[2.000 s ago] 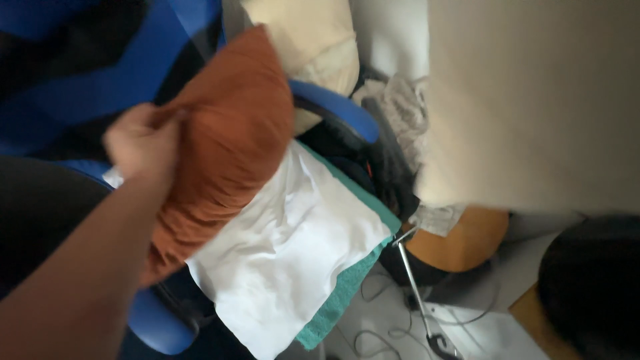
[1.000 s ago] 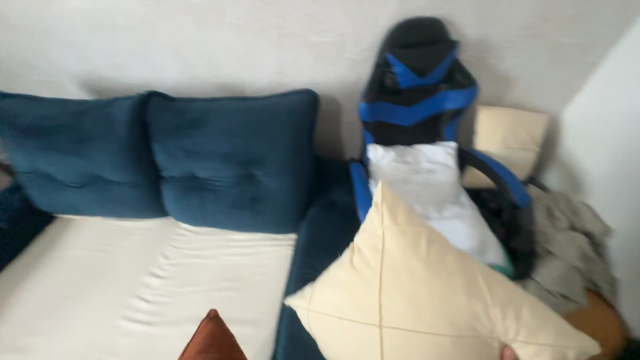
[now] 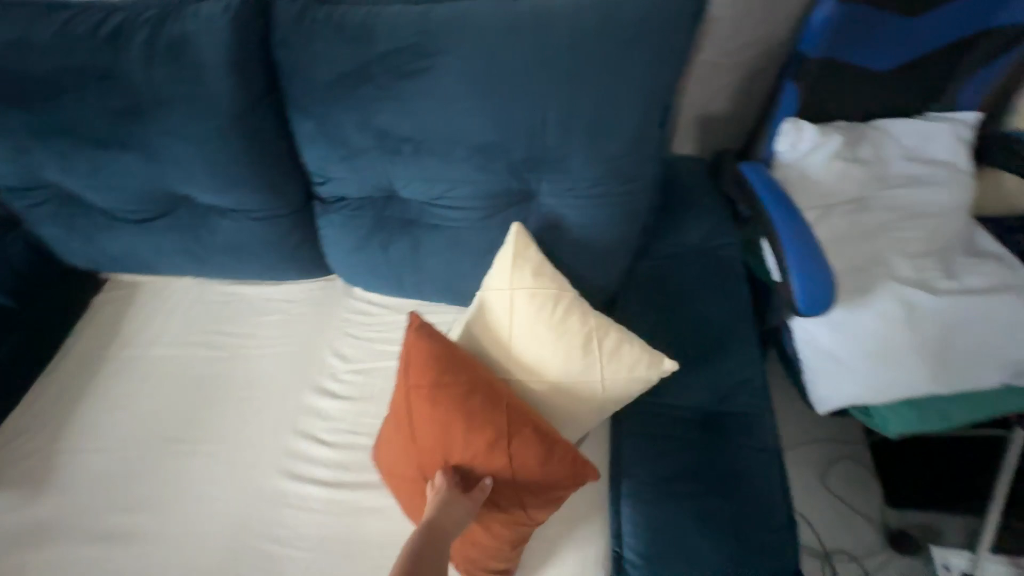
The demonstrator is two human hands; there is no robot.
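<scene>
With the fabric pinched between its fingers and thumb, my left hand [image 3: 457,502] grips a rust-orange cushion [image 3: 456,416] near the sofa's right end. The cushion is tilted on one corner and overlaps the lower left side of a cream cushion [image 3: 552,344]. That cream cushion rests at the right end of the sofa seat [image 3: 184,416], by a blue back cushion [image 3: 496,128] and the blue armrest [image 3: 696,384]. My right hand is out of view.
Right of the sofa, a blue and black gaming chair [image 3: 808,264] holds a white pillow or cloth [image 3: 896,240] over green fabric [image 3: 936,412]. Thin cables [image 3: 832,488] lie on the floor. Another blue back cushion [image 3: 144,144] stands at the left.
The cream cushion, in front of the chair with a finger at its edge a second ago, now lies on the sofa. The rust-orange cushion, over the chair two seconds ago, is now at the sofa.
</scene>
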